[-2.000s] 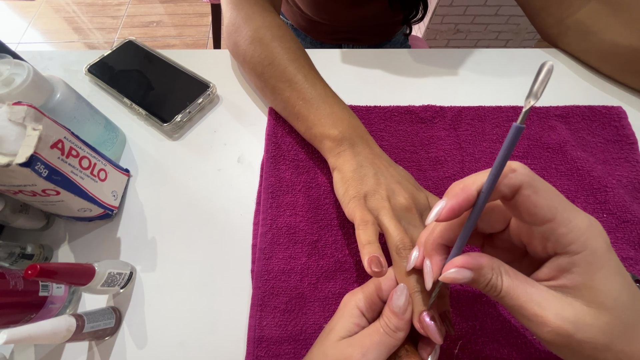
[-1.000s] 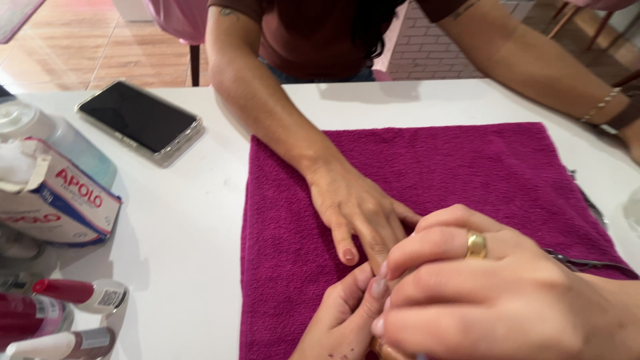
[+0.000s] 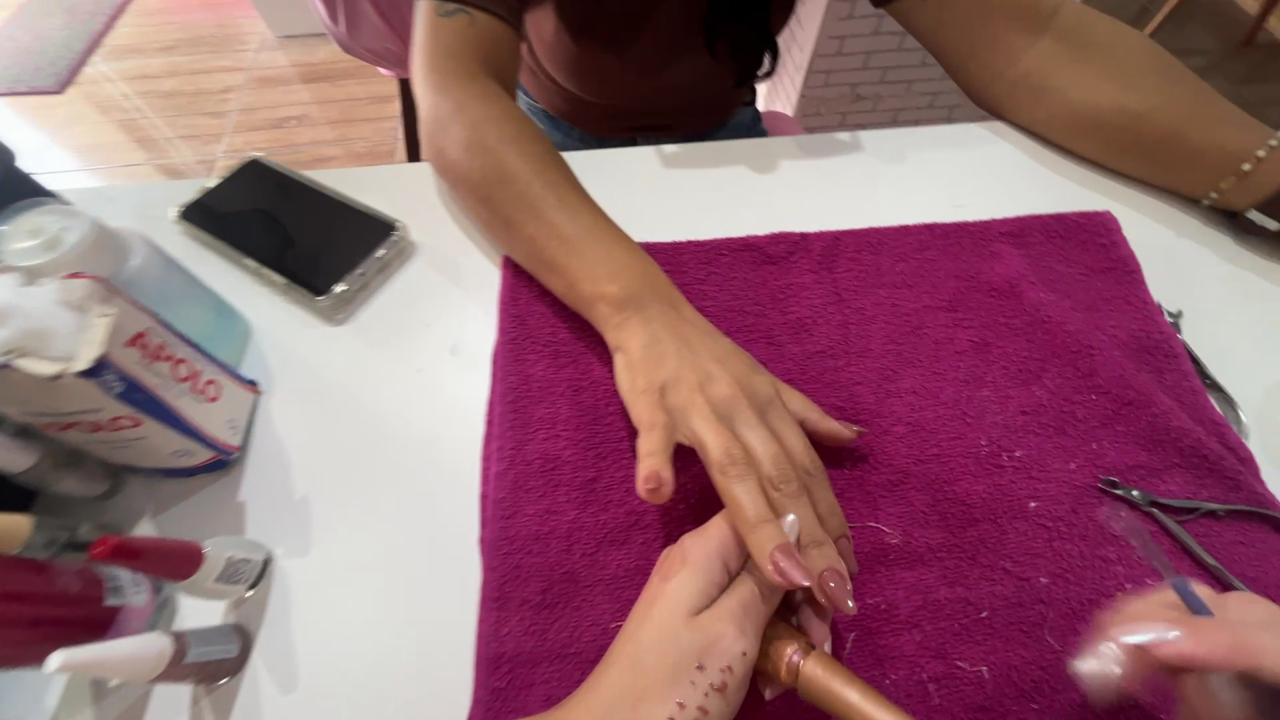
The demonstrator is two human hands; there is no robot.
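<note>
My left hand [image 3: 700,610] is under the fingertips of another person's hand [image 3: 740,430], which lies palm down on a magenta towel [image 3: 950,350]. Small reddish-brown spots dot the back of my left hand. Beside it is a copper-coloured cylindrical object [image 3: 840,685] with a ringed neck; its far end is hidden behind my fingers. Blurred at the lower right, my right hand [image 3: 1180,645] holds the blue-handled cuticle pusher [image 3: 1190,597]. The other person's longer nails are glossy pink, while the little finger's nail looks short.
Cuticle nippers [image 3: 1180,508] lie just beyond my right hand, and another metal tool [image 3: 1210,380] lies at the towel's right edge. At left are a phone [image 3: 290,225], a cotton box [image 3: 170,390], a plastic bottle [image 3: 190,300] and several nail polish bottles [image 3: 215,652].
My right hand has moved right, away from the other person's fingers. That person's hand now lies flatter with its fingers spread. The copper-coloured object has come into clear view.
</note>
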